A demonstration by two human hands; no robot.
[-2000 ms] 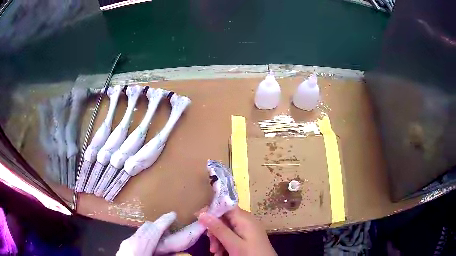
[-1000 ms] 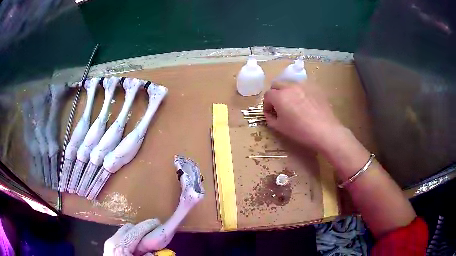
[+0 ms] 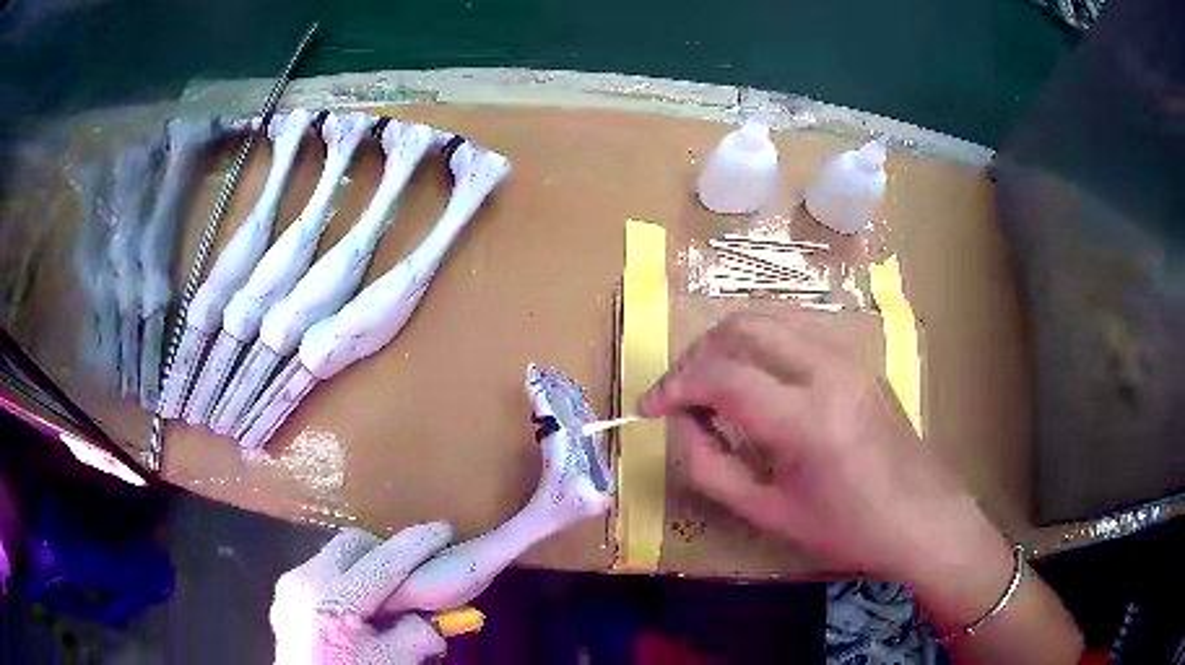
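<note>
My left hand [image 3: 357, 591], in a white knit glove with a yellow patch, grips the lower end of a white-grey moulded part [image 3: 500, 543] at the bench's front edge. The part's angled foot-like end with dark marks points up. My bare right hand [image 3: 799, 448] pinches a thin pale applicator stick [image 3: 613, 424]. The stick's tip meets the wide end of the part. My right hand hides the small cap and most of the stained area.
Several finished parts [image 3: 370, 312] lie fanned at left beside a slanting dark rod [image 3: 234, 208]. Two squeeze bottles [image 3: 738, 169] stand at the back above a stick bundle [image 3: 767, 264]. Yellow tape strips [image 3: 643, 390] frame the stained area. A grey pile [image 3: 873, 624] lies below the bench.
My right hand left the part, reached to the stick bundle, and is now back at the part's wide end with a stick. My left hand still holds the part. The view has shifted.
</note>
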